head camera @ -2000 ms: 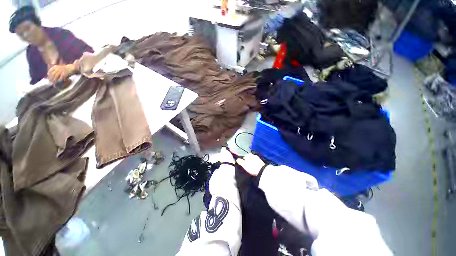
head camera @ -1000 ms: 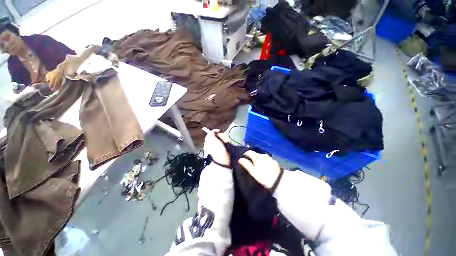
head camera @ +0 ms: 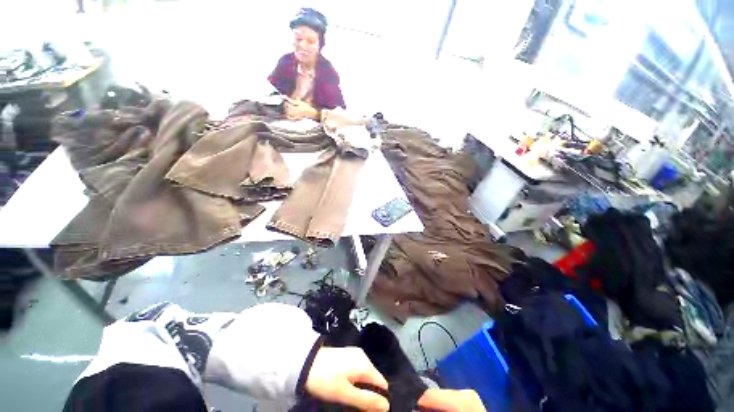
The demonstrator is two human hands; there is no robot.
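A dark garment point(head camera: 388, 354) is bunched up between my hands at the bottom centre. My left hand point(head camera: 348, 378), in a white sleeve with dark lettering, grips the cloth from the left with curled fingers. My right hand point(head camera: 452, 400) is at the garment's lower right, largely cut off by the bottom edge; its fingers lie against the cloth, but their hold is hidden. A thin dark cord loop point(head camera: 435, 326) arches up just right of the garment. No tool can be made out in either hand.
A white table point(head camera: 32, 211) bears brown trousers point(head camera: 193, 193) and a phone point(head camera: 392, 211); a person point(head camera: 306, 84) sits behind it. A blue crate point(head camera: 475, 366) with dark trousers point(head camera: 563, 346) stands right. Black cords point(head camera: 328, 306) and scraps point(head camera: 272, 271) lie on the floor.
The view has swung left and up, so table and person are now central and the crate is lower right. My hands appear lower, the right one now mostly out of frame.
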